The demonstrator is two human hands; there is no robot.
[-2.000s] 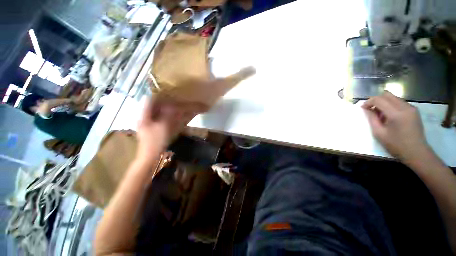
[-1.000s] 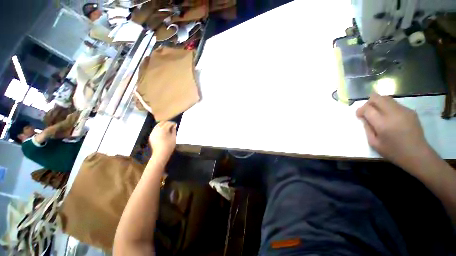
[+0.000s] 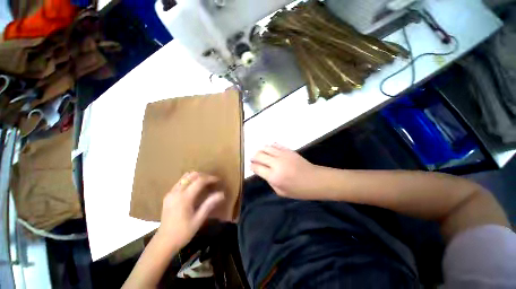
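A tan-brown garment piece (image 3: 189,130) lies flat on the white table, left of and in front of the sewing machine head (image 3: 198,28). Its right upper corner reaches the presser foot and needle area (image 3: 240,87). My left hand (image 3: 192,200) is on the lower part of the cloth, fingers slightly curled and thumb apart; whether it grips the cloth cannot be told. My right hand (image 3: 283,169) is at the table's front edge, right of the cloth, fingers loosely bent and holding nothing visible. A fan of brown zippers (image 3: 334,48) with gold lines lies on the machine bed, right of the needle.
A red and dark tool (image 3: 441,34) and a black cord (image 3: 413,62) lie at the table's right end. A blue bin (image 3: 433,130) is below, beside grey cloth (image 3: 495,84). Brown cloth pieces (image 3: 45,180) lie at left, with more heaped behind. My dark-clothed lap is below.
The view has swung right. A brown piece now lies flat by the needle under my left hand, which was at the table's left edge. My right hand has moved from beside the machine bed to the front edge.
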